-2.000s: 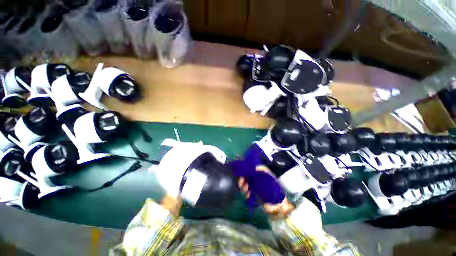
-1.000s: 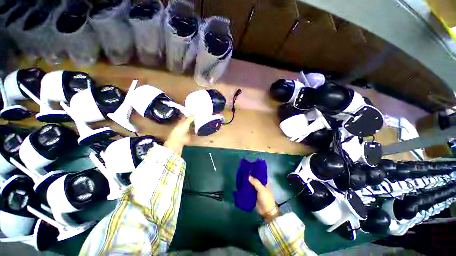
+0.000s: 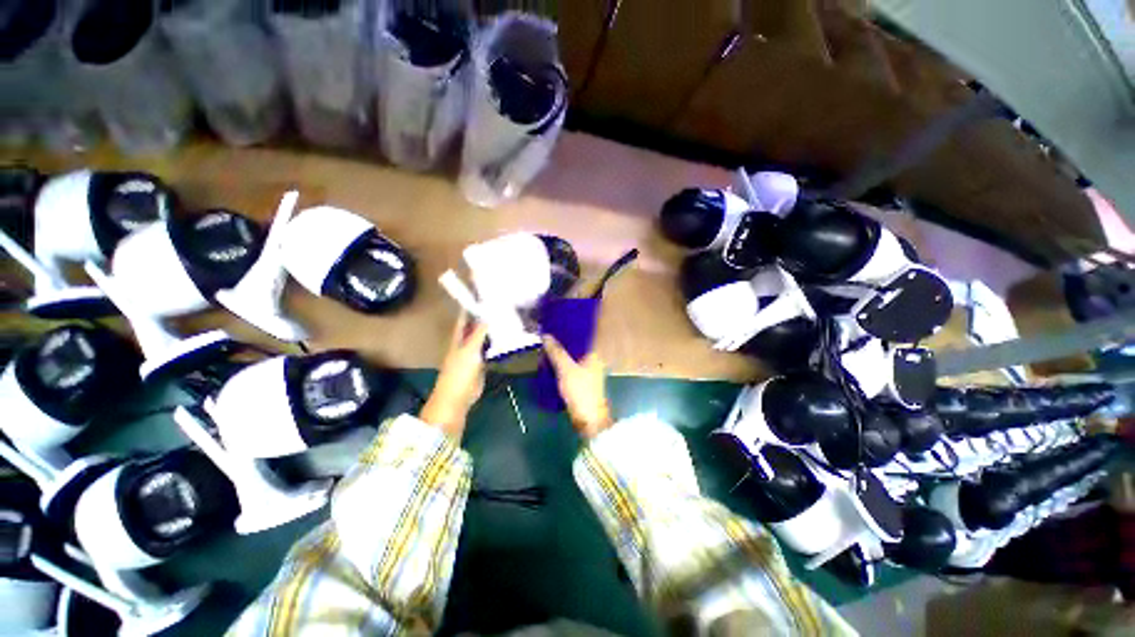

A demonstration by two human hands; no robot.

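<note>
A white security camera [image 3: 508, 276] with a black ball head stands on the tan board in front of me. Its bracket arm points left, and a short black cable lies at its right. My left hand [image 3: 459, 375] grips its lower left side by the bracket. My right hand [image 3: 578, 383] holds a purple cloth [image 3: 570, 334] against the camera's lower right side. The cloth hides part of the camera and its base.
Several white-and-black cameras [image 3: 255, 404] stand at left on the board and green mat [image 3: 498, 548]. Bagged cameras [image 3: 510, 118] stand at the back left. A heap of cameras [image 3: 831, 240] lies at right, with long rows [image 3: 1039, 417] beyond. A thin white stick [image 3: 515, 408] lies near my hands.
My right hand has moved the cloth forward and left, from over the mat to the camera. The camera is turned, with its bracket now to the left. My left hand is lower on it.
</note>
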